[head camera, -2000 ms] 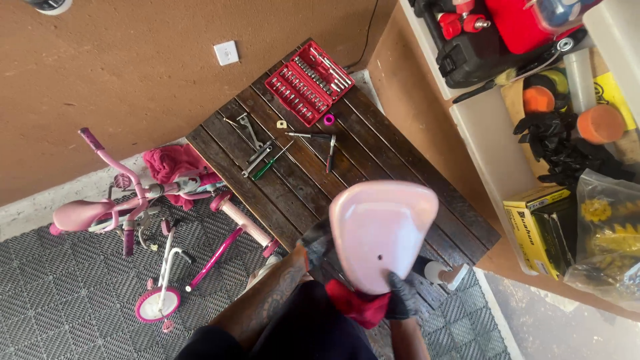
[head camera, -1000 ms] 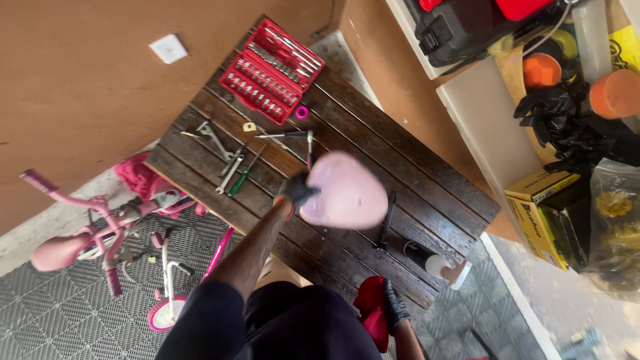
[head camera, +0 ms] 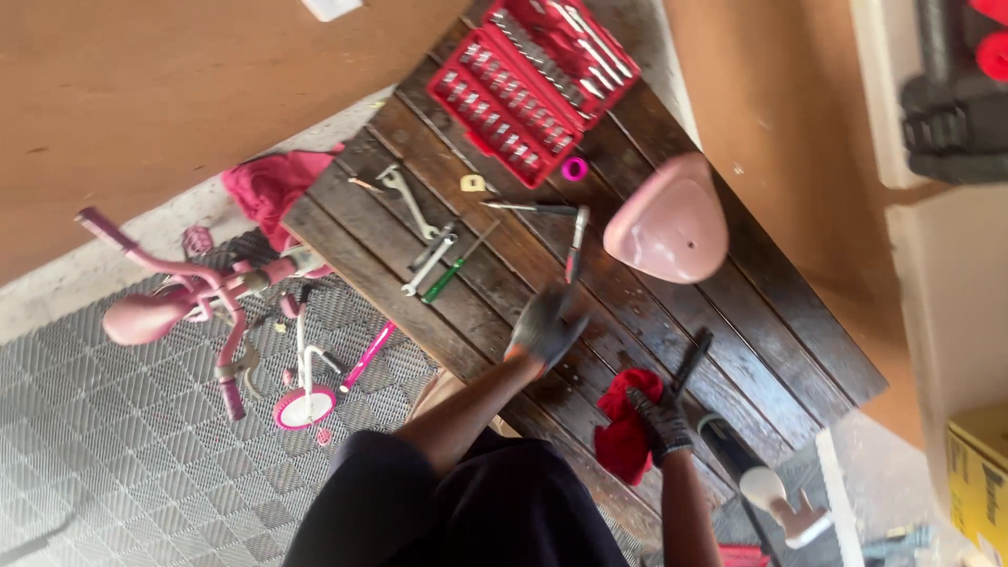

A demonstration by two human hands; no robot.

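My gloved left hand (head camera: 547,327) hovers over the dark wooden slatted table (head camera: 772,339), blurred, fingers apart and nothing in them. At the lower right, my gloved right hand (head camera: 663,417) holds a red cloth (head camera: 622,429); a black bar-shaped part (head camera: 693,358) juts up beside its fingers, and whether it is gripped is unclear. The pink plastic bicycle part (head camera: 669,224), a rounded shell with a small hole, rests on the table's far right. A ratchet with a red-and-black handle (head camera: 577,244), a green-handled screwdriver (head camera: 453,276) and a combination wrench (head camera: 429,265) lie beyond my left hand.
An open red socket set (head camera: 535,87) sits at the table's far end, near a magenta ring (head camera: 575,168). A pink child's bicycle (head camera: 205,291) is on the grey mat at left. Another cylindrical part (head camera: 732,449) lies at the right edge. Shelving with a yellow box (head camera: 980,472) stands right.
The pink part, in my left hand a second ago, now rests on the table. My left hand has let go and come back from it. My right hand with the red cloth has moved over the table.
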